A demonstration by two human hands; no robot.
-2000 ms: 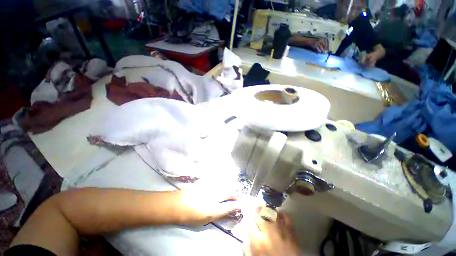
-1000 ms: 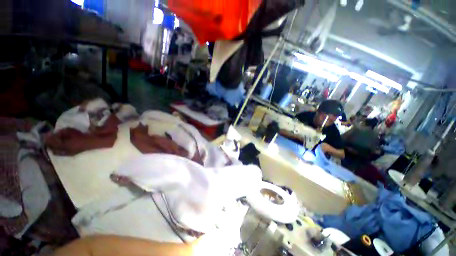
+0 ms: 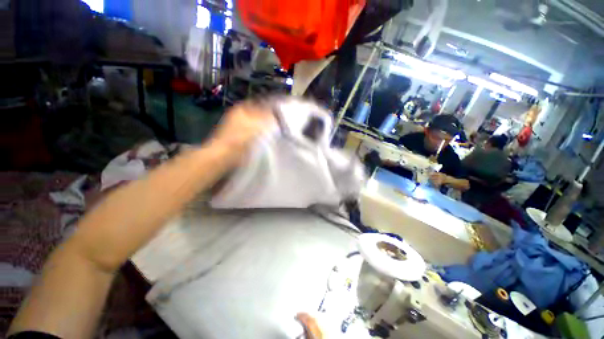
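Note:
My left hand (image 3: 248, 126), blurred, is raised above the table and grips the whitish garment piece (image 3: 285, 172) at its upper edge. The piece hangs down from the hand with its whitish side towards me. Only a small part of my right hand (image 3: 309, 326) shows at the bottom edge, near the needle end of the sewing machine (image 3: 430, 308); whether it holds anything cannot be seen. The white tape roll (image 3: 414, 266) lies on top of the machine head. The needle area is washed out by the lamp.
White sewing table (image 3: 245, 285) in front. Whitish and speckled pieces (image 3: 132, 165) lie behind my left forearm. A neighbouring table with blue fabric (image 3: 424, 198) and a person in a cap stands beyond. More blue fabric (image 3: 523, 261) lies at right. Red cloth (image 3: 298, 23) hangs overhead.
My left hand has risen from the machine and lifted the whitish piece off the table. The view has tilted up from the machine. Only part of my right hand still shows.

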